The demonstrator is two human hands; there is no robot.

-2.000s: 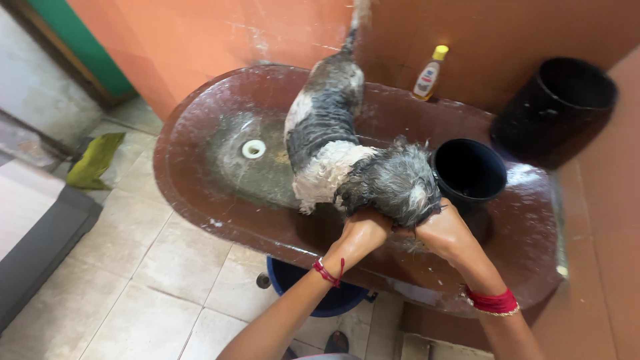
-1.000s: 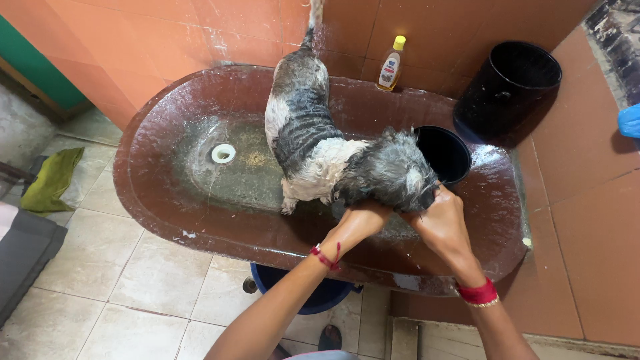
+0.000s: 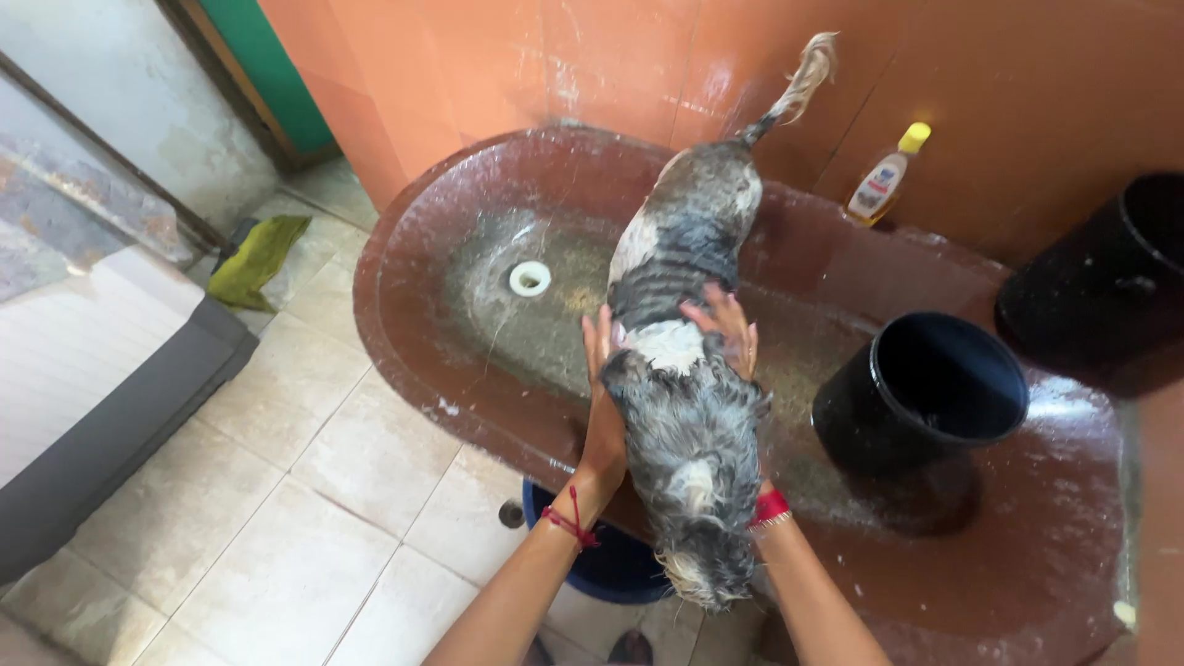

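A wet grey and white dog (image 3: pixel 689 268) stands in a brown oval basin (image 3: pixel 407 305), its head toward me over the near rim and its tail raised at the wall. My left hand (image 3: pixel 601 356) lies along the dog's side behind the shoulder, fingers extended. On the other side, my right hand (image 3: pixel 726 328) rests on the dog's back and flank with its fingers spread. Neither hand is closed around anything. Part of each palm is hidden by the dog's fur. Left of the dog is a white drain ring (image 3: pixel 530 278) in the basin floor.
A black bucket (image 3: pixel 916 388) stands in the basin at right; a larger dark bucket (image 3: pixel 1096 268) is beyond it. A yellow-capped bottle (image 3: pixel 883 180) stands on the back rim. A blue tub (image 3: pixel 610 564) sits below the near rim. A yellow-green cloth (image 3: pixel 254 264) lies on the tiled floor.
Both hands have moved from the dog's head to the sides of its body. The dog's head now points down toward me, where before it was turned to the right.
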